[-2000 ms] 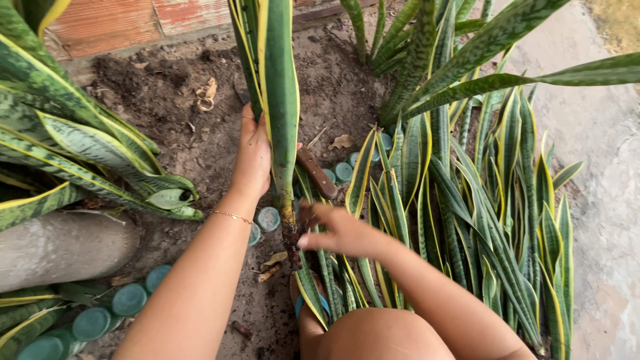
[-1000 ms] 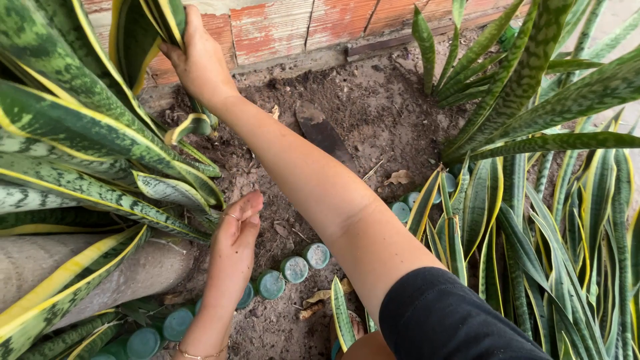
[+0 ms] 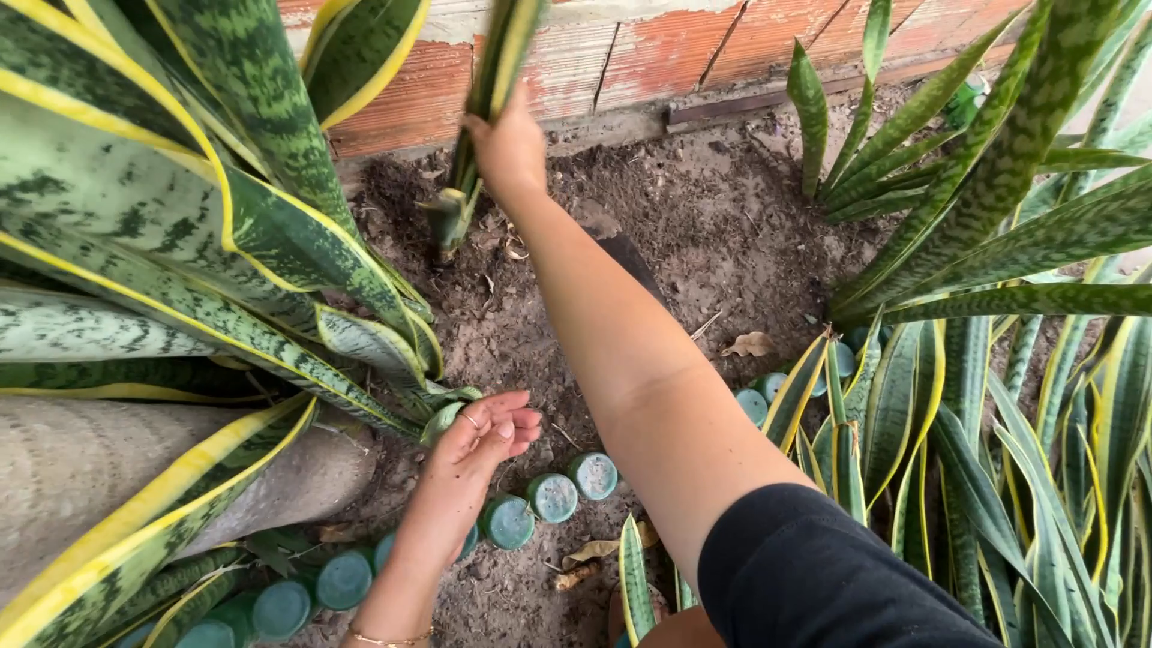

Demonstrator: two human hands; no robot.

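Observation:
Near the brick wall, my right hand (image 3: pixel 511 148) is closed around a snake plant cutting (image 3: pixel 463 175) with yellow-edged leaves. The cutting stands nearly upright, slightly blurred, its cut base (image 3: pixel 445 236) low at the soil (image 3: pixel 558 333). My left hand (image 3: pixel 481 441) is empty, palm partly up and fingers apart, beside the curled leaf of a large snake plant (image 3: pixel 369 340). A dark flat tool (image 3: pixel 630 261) lies on the soil, partly hidden behind my right forearm.
Upturned green glass bottles (image 3: pixel 508 522) form a curved edging. A thick rounded grey-beige object (image 3: pixel 297 477) lies at left. Snake plants (image 3: pixel 909 180) grow upper right, and many leaves (image 3: pixel 972 468) lie lower right. The brick wall (image 3: pixel 666 58) borders the soil.
Two seconds ago my left hand held a snake plant cutting; now my left hand is empty and my right hand grips one by the wall. Since one second ago, my right hand has moved rightward from the large plant.

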